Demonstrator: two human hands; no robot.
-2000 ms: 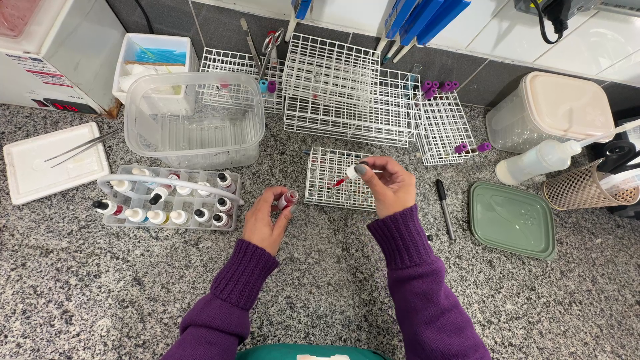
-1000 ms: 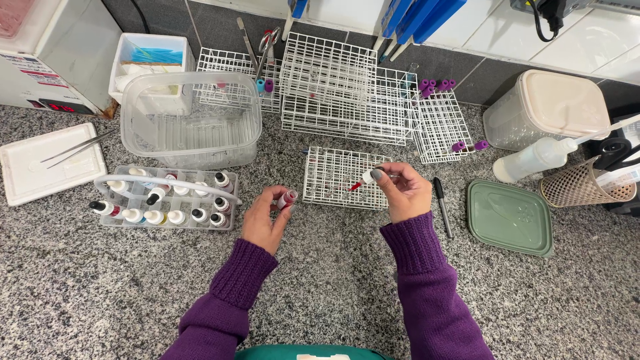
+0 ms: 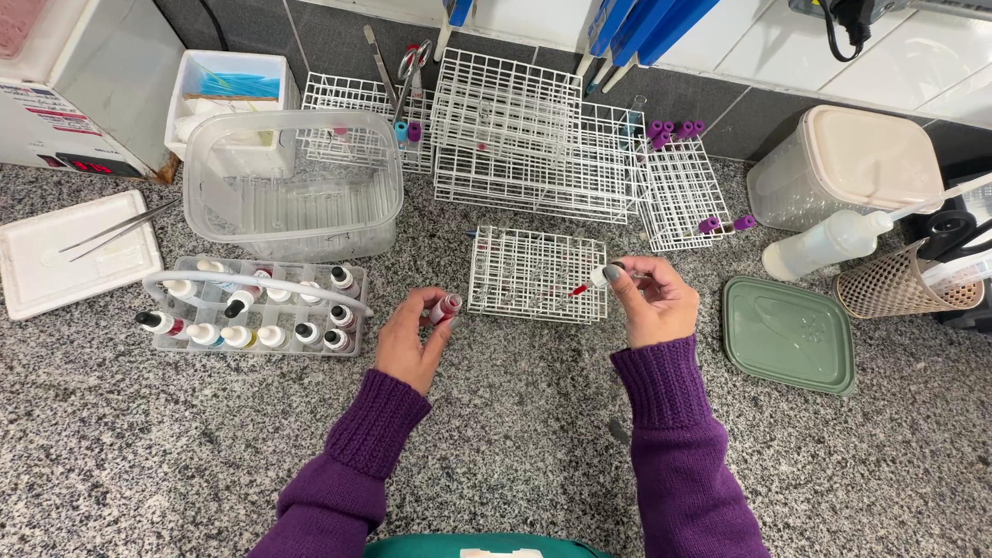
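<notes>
My left hand holds a small uncapped bottle of red liquid, its mouth up, left of the small white wire test tube rack. Between the fingers of my right hand is the bottle's white dropper cap. Its pipette, with red liquid in the tip, points down and left over the right part of that rack. Glass tubes stand in the rack; how much they contain cannot be told. A plastic caddy of dropper bottles stands left of my left hand.
Behind are larger wire racks, some with purple-capped tubes. A clear tub of glass tubes is back left, near tweezers on a white lid. At right lie a green lid, a wash bottle and a pen basket.
My right hand with the dropper has moved to the right over the small rack. My left hand still holds the bottle. The black marker beside the right hand is now out of sight.
</notes>
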